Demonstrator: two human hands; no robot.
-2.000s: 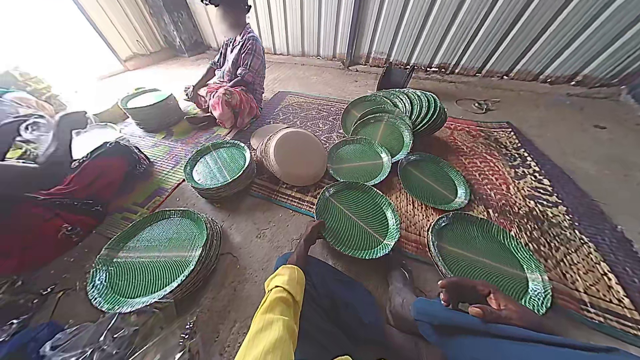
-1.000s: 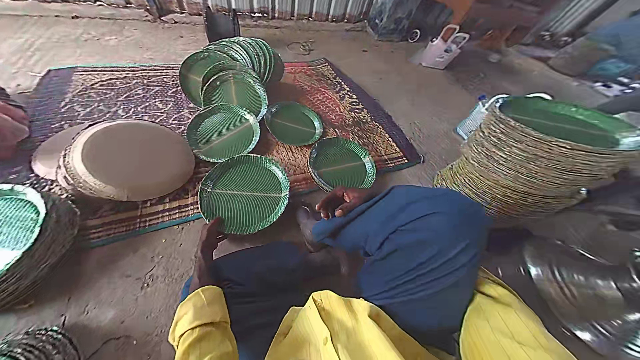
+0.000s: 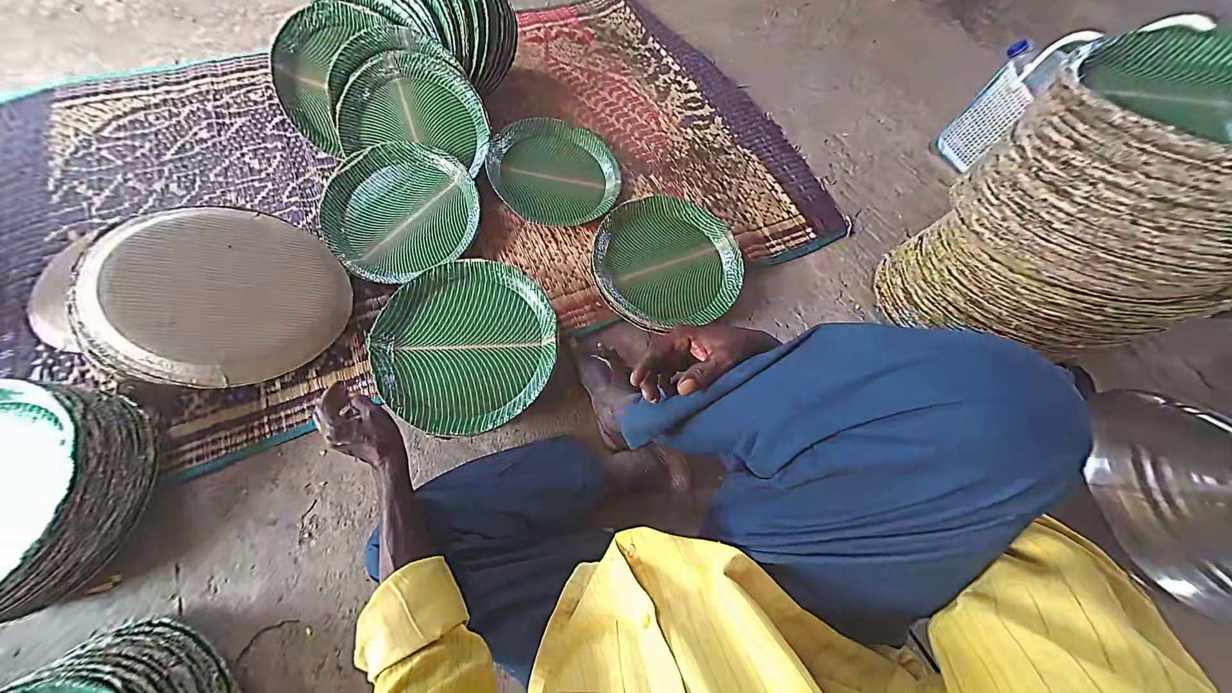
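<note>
My left hand (image 3: 354,423) has its fingers curled beside the lower left rim of a green leaf-patterned plate (image 3: 464,348); nothing shows in its grasp. By my raised knee is my right hand (image 3: 685,362), fingers loosely bent and empty, just below another green plate (image 3: 668,262). Further green plates lie on the mat: one at the left (image 3: 399,212), one in the middle (image 3: 553,172), and an overlapping row (image 3: 412,111) running up to the top edge of the view.
A woven mat (image 3: 770,183) lies on the concrete floor. Upturned pale plates (image 3: 212,294) rest on its left part. A tall leaning stack of plates (image 3: 1068,212), a white basket (image 3: 987,115) and a shiny metal vessel (image 3: 1165,491) stand right. More stacks (image 3: 101,491) are at left.
The view has swung right and down. My left hand, at the near plate's rim in the earlier frames, is now slightly apart from it. The plates on the mat look unmoved since one second ago.
</note>
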